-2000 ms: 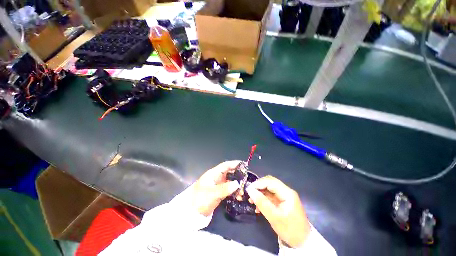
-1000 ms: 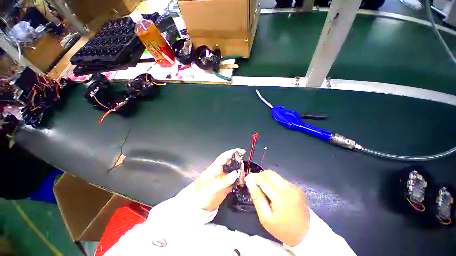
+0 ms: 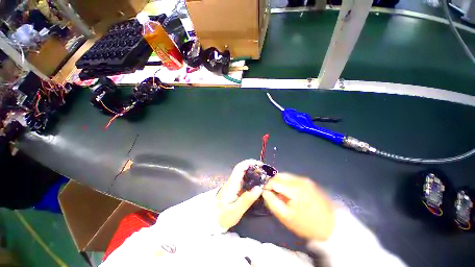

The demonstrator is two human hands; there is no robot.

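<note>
My left hand [image 3: 234, 201] holds a small dark inner module [image 3: 253, 178] in its fingers, in front of me at the mat's lower middle. A black housing [image 3: 269, 170] shows just behind and beside the module, mostly covered by my hands. A red lead [image 3: 264, 146] sticks up from the unit. My right hand [image 3: 299, 203] is slightly blurred, its thumb and fingertips together at the module's right side. Whether a wire is between those fingertips is hidden.
A blue air blow gun [image 3: 312, 126] with a grey hose lies beyond my hands. Two modules [image 3: 433, 190] stand at right. Wired units [image 3: 146, 91] lie at upper left, near a black parts tray [image 3: 112, 49], an orange bottle [image 3: 162, 44] and a cardboard box [image 3: 225, 26].
The inner module has turned in my left fingers, from upright to a flatter, darker side facing me. My right hand has shifted slightly right. The view has tilted downward since the earliest frame.
</note>
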